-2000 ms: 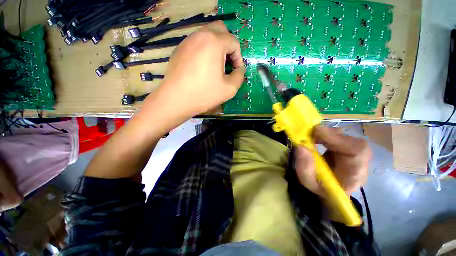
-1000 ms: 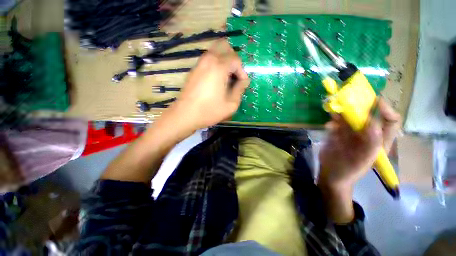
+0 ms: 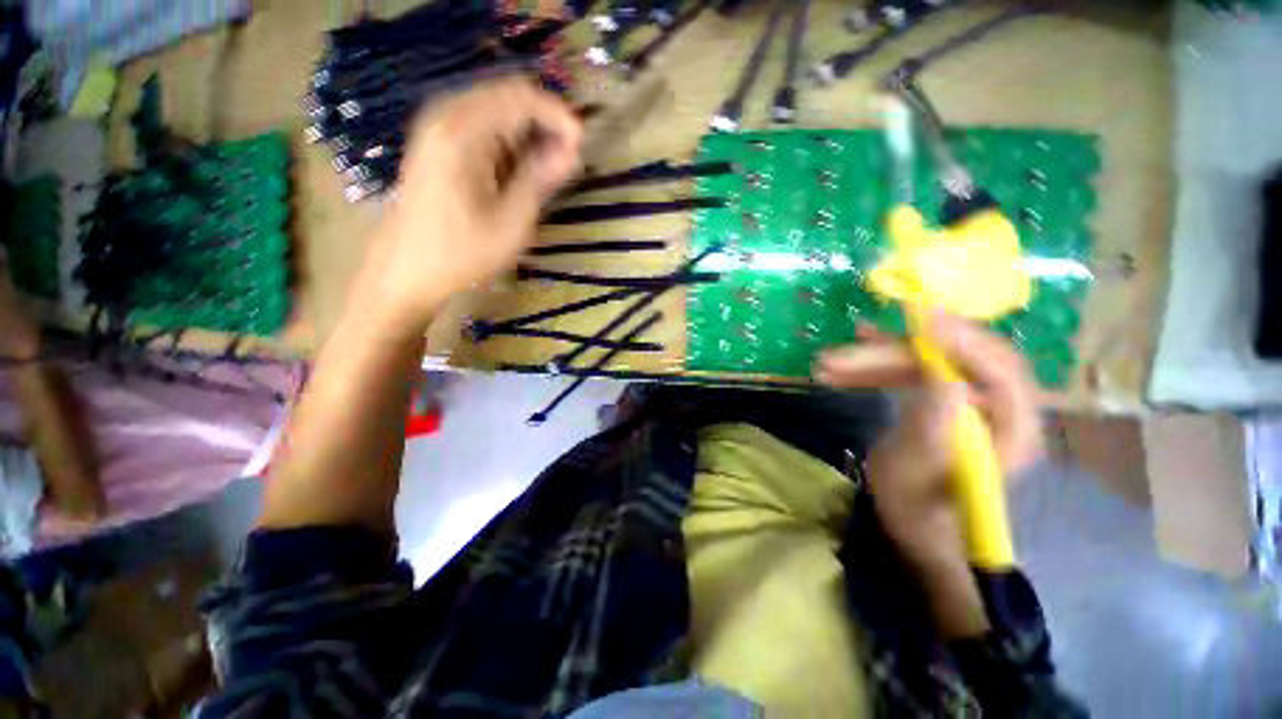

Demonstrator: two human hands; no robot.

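Observation:
My right hand (image 3: 935,450) is closed around the yellow soldering gun (image 3: 959,267). Its blurred tip points away from me over the far part of the green PCB panel (image 3: 801,316). My left hand (image 3: 471,190) is blurred, with fingers curled, at the near right side of the pile of loose cables (image 3: 408,91). Blur hides whether it holds a cable. Several black cable leads (image 3: 605,250) lie between my left hand and the panel, some with ends over the panel's left edge. Two cross, and one sticks out past the bench's front edge.
More cables with connectors (image 3: 785,99) lie beyond the panel on the brown cardboard (image 3: 1125,211). A neighbour's panel (image 3: 253,239) with dark cables is at left, beside another person's arm (image 3: 56,436). A white surface (image 3: 1216,281) with a black object is at right.
My left hand has moved from the panel's left edge, left and away to the cable pile. The view has shifted, showing more cables beyond the panel. The soldering gun is now held more upright in the picture.

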